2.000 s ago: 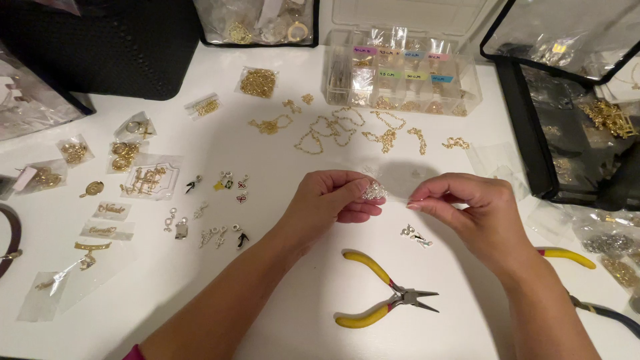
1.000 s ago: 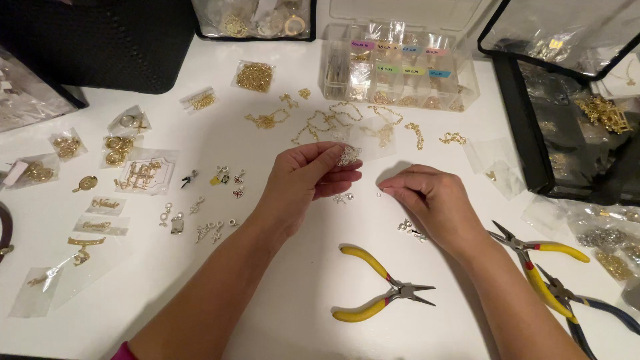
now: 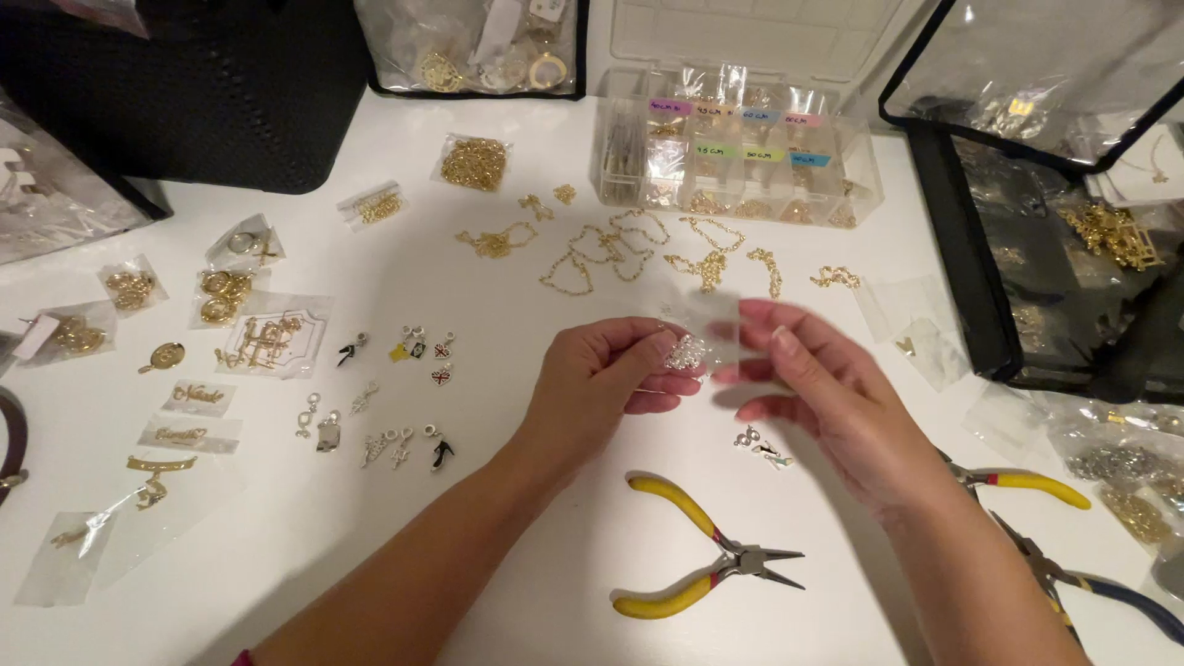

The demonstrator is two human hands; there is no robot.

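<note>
My left hand holds a small clear plastic bag with silver-coloured beads or rings between thumb and fingers. At the bag's right edge is my right hand, fingers apart and slightly blurred; whether it touches the bag I cannot tell. Just below the right hand lie small silver charms. Round-nose pliers with yellow handles rest on the white table, jaws apart, below both hands. More silver charms are spread to the left of my left hand.
Gold chains lie beyond my hands, before a clear compartment box. Bagged gold pieces are at the left. More pliers lie beside my right forearm. A black case stands at the right, a black basket at the back left.
The right hand was lower and apart from the bag, fingertips together, one second ago; now it is up at the bag's right edge with its fingers spread. The left hand still holds the bag.
</note>
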